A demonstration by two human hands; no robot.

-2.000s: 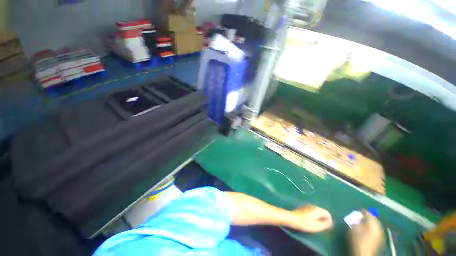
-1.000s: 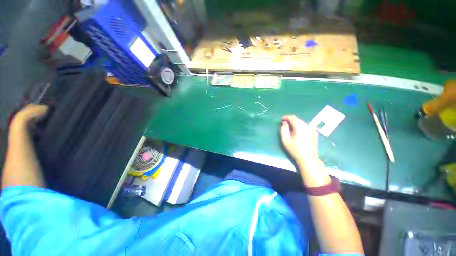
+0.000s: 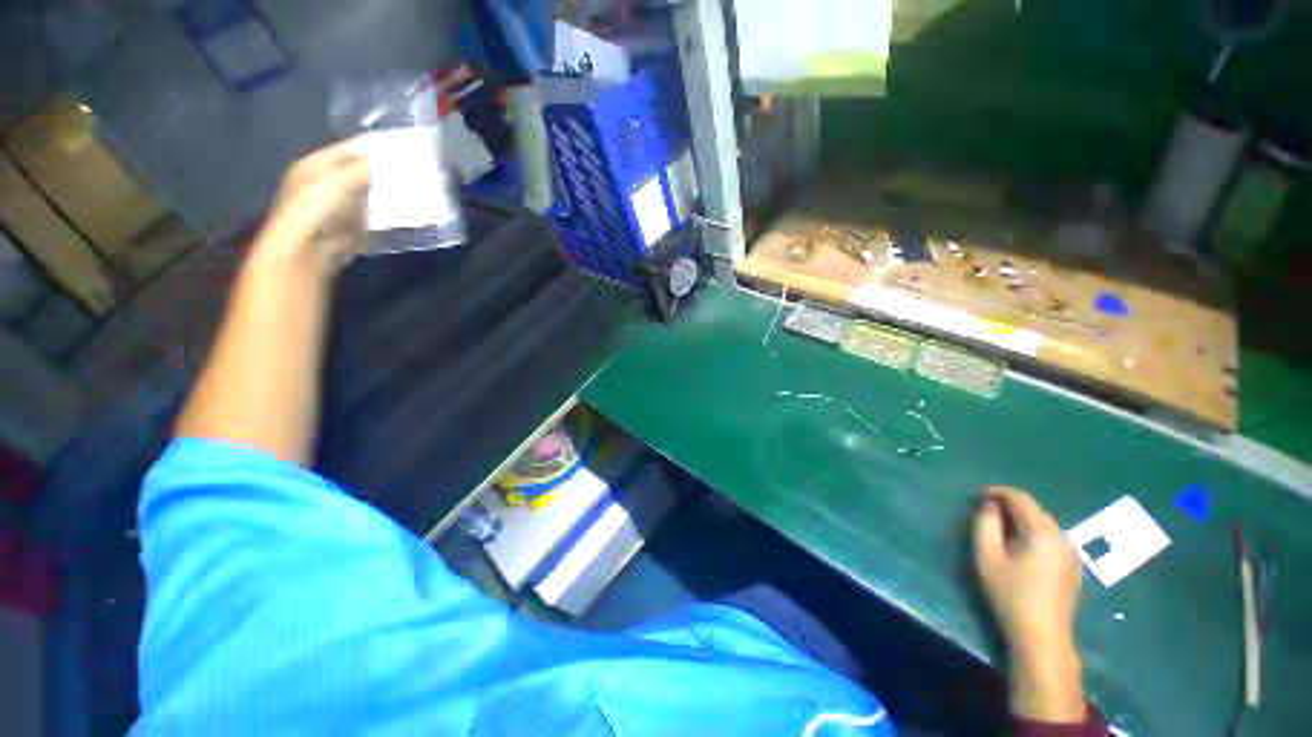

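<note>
My left hand (image 3: 320,205) is raised at the upper left and holds a flat white slab (image 3: 407,180) by its edge. Clear plastic shows around the slab; whether it is a phone housing I cannot tell. My right hand (image 3: 1030,576) rests on the green mat at the lower right, fingers loosely curled with a gap at the thumb, and nothing shows in it. A white card with a small dark window (image 3: 1130,540) lies just right of it.
A dark-covered surface (image 3: 432,360) lies left of the green bench (image 3: 720,418). A blue bin (image 3: 619,173), a small fan (image 3: 676,277), three small trays (image 3: 881,343) and a wooden parts board (image 3: 1151,353) stand at the back. A pale wire (image 3: 863,421) and slim tools (image 3: 1249,619) lie on the mat.
My left hand has risen from the dark surface and now shows the white slab. My right hand stays on the mat by the card. The camera view has turned and shifted.
</note>
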